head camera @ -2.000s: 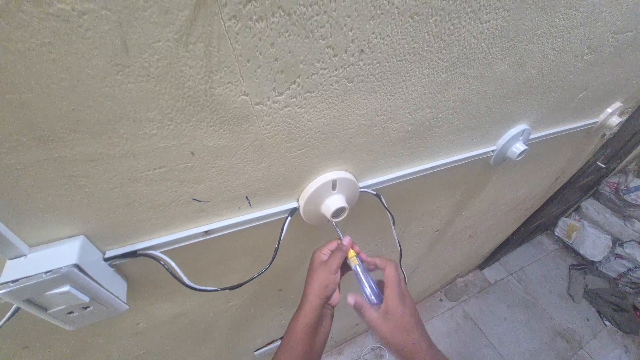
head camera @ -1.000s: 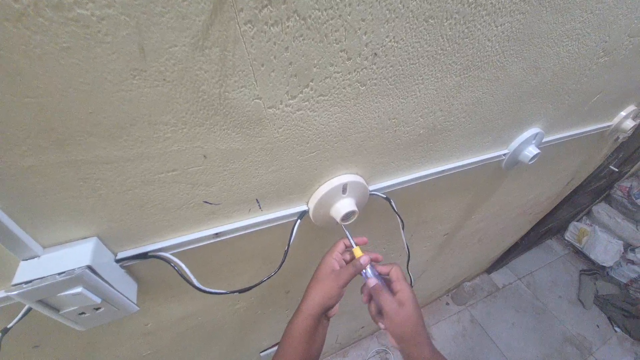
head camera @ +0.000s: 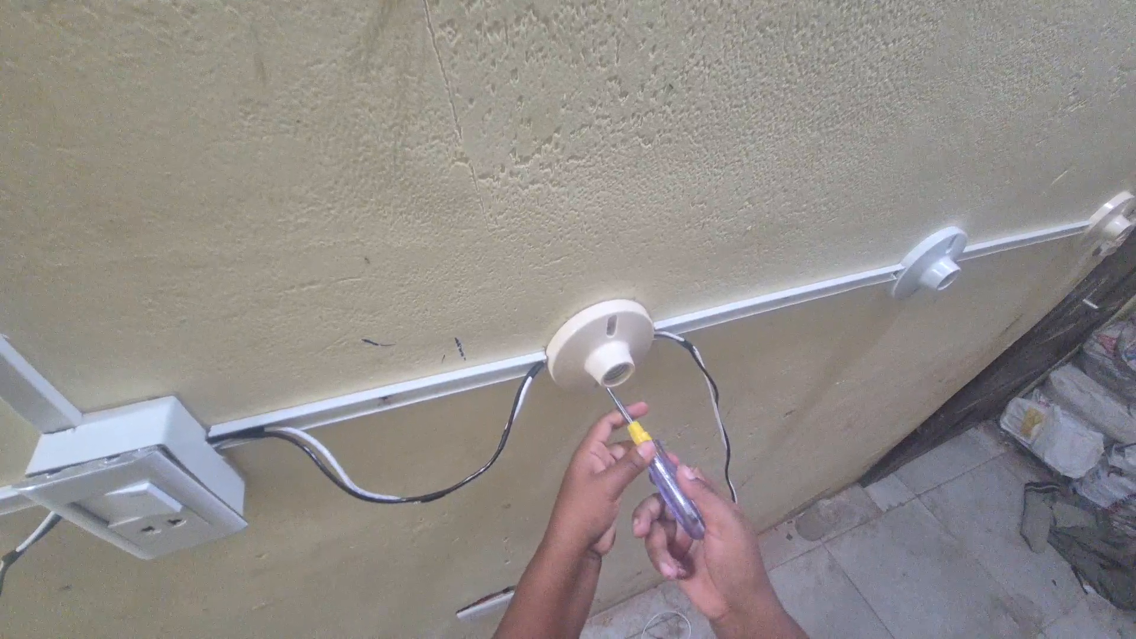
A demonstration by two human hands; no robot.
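A cream round lamp holder [head camera: 599,346] is on the wall, between two lengths of white trunking [head camera: 382,390]. The shaft of a screwdriver [head camera: 673,488] with a clear purple handle and yellow collar points up at the holder's lower edge; its tip is hidden there. My left hand [head camera: 596,484] pinches the screwdriver near its collar. Around the lower part of the handle, the fingers of my right hand [head camera: 710,550] are loosely curled, with the thumb against it. Black and white wires [head camera: 399,499] hang in a loop left of the holder, and another pair [head camera: 710,382] hangs on its right.
At the left, a white switch and socket box [head camera: 142,488] is on the wall. Farther right along the trunking are a white lamp holder [head camera: 932,264] and another cream one [head camera: 1111,222]. Filled bags [head camera: 1056,426] and dark cloth [head camera: 1083,541] lie on the tiled floor.
The fingers of my right hand have shifted on the screwdriver handle, and more of the handle shows than one second ago. The screwdriver stays at the holder's lower edge.
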